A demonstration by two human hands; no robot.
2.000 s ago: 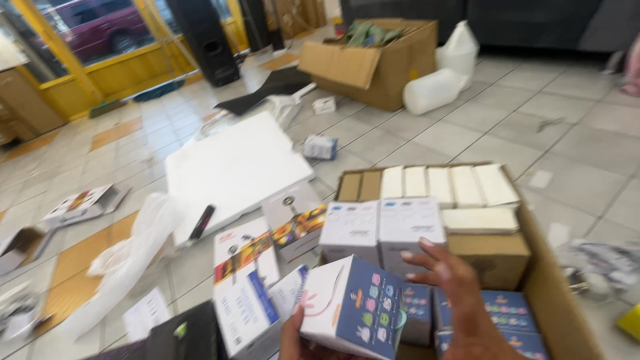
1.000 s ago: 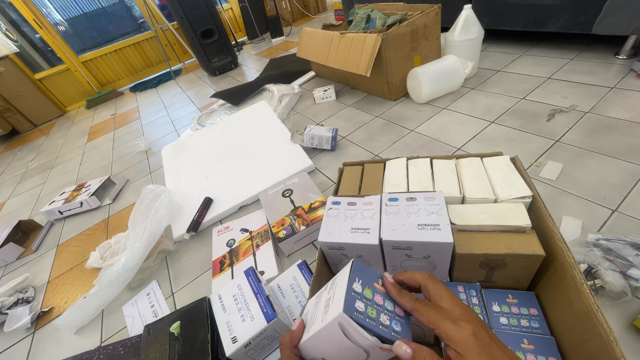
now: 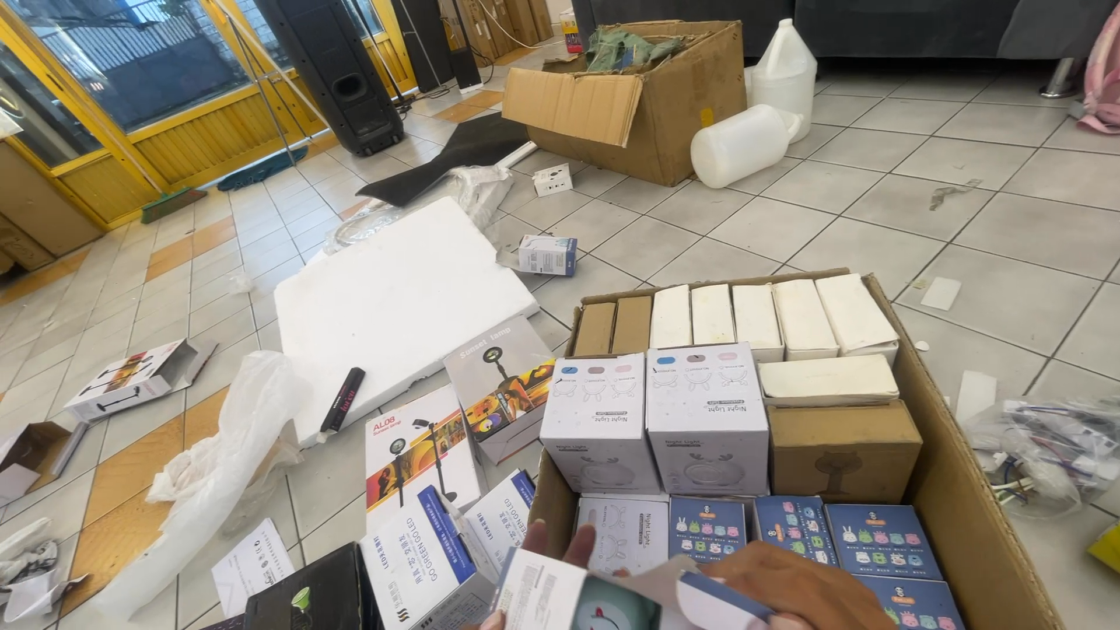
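At the bottom edge of the head view, a small white and blue box (image 3: 547, 591) has its flap raised, and a teal rounded item (image 3: 617, 605) shows inside. My left hand (image 3: 534, 569) holds the box from its left side, with fingertips behind it. At the right, my right hand (image 3: 787, 586) is on the raised flap (image 3: 713, 604); its fingertips are partly hidden. Behind both hands stands an open cardboard carton (image 3: 971, 490) with white night light boxes (image 3: 707, 420), blue boxes with animal pictures (image 3: 884, 541), plain white boxes (image 3: 814, 319) and a brown box (image 3: 844, 451).
Left of the carton are sunset lamp boxes (image 3: 503, 385), LED boxes (image 3: 420, 556), a black box (image 3: 315, 595) and a white foam sheet (image 3: 394, 297). Farther back stand a large carton (image 3: 674, 114) and plastic jugs (image 3: 744, 144). Bagged cables (image 3: 1050, 455) lie at the right.
The box in my hands has moved down toward the bottom edge. It was closed on the sides seen earlier; now its flap is raised and the teal item shows.
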